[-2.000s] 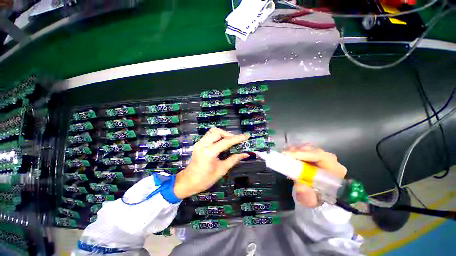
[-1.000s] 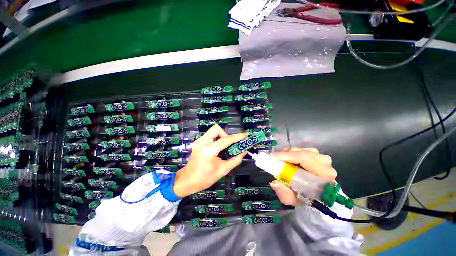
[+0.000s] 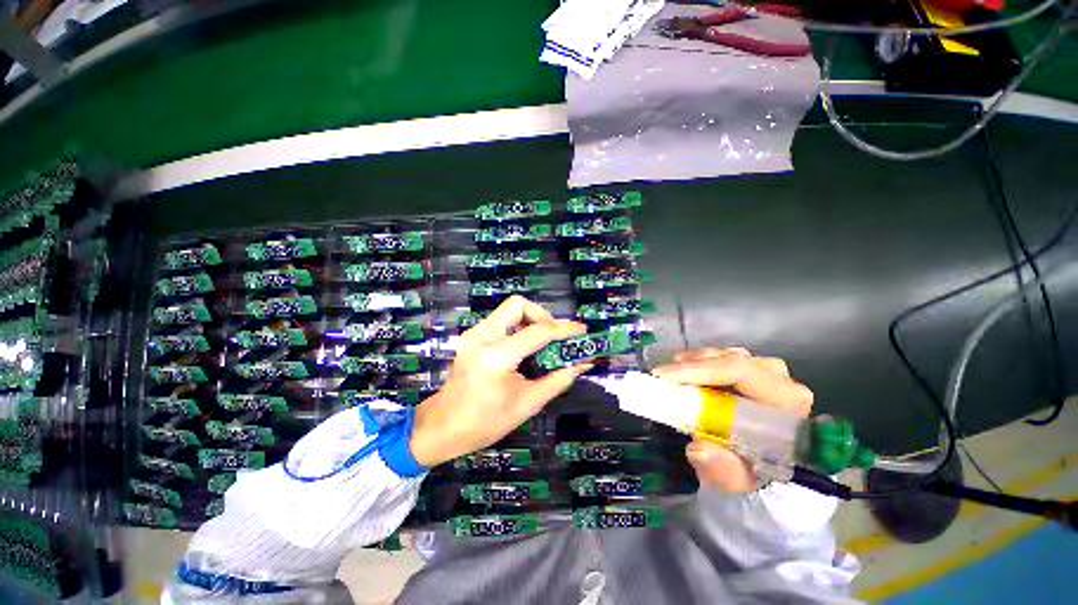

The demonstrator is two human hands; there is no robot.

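Observation:
My left hand (image 3: 491, 378) holds a green circuit board (image 3: 585, 349) between thumb and fingers above the blister tray (image 3: 449, 231). My right hand (image 3: 751, 402) is closed around a dispensing syringe (image 3: 668, 402) with a yellow band and a green adapter (image 3: 837, 447) at its rear. The syringe's thin tip points left, just below the board's lower edge. Whether it touches the board cannot be told. Rows of similar boards sit in the tray around my hands. A blue wrist strap (image 3: 396, 440) is on my left wrist.
More filled trays (image 3: 36, 355) stand at the left. A grey sheet (image 3: 686, 118) with red-handled pliers (image 3: 739, 30) and folded white wipes (image 3: 597, 33) lies at the far edge. Black cables (image 3: 904, 343) and an air hose (image 3: 975, 343) loop at the right. A pale rail (image 3: 355, 148) borders the green conveyor.
The board in my left hand has tilted and shifted slightly. The syringe moved left and down, then back a little to the right, with its angle changing.

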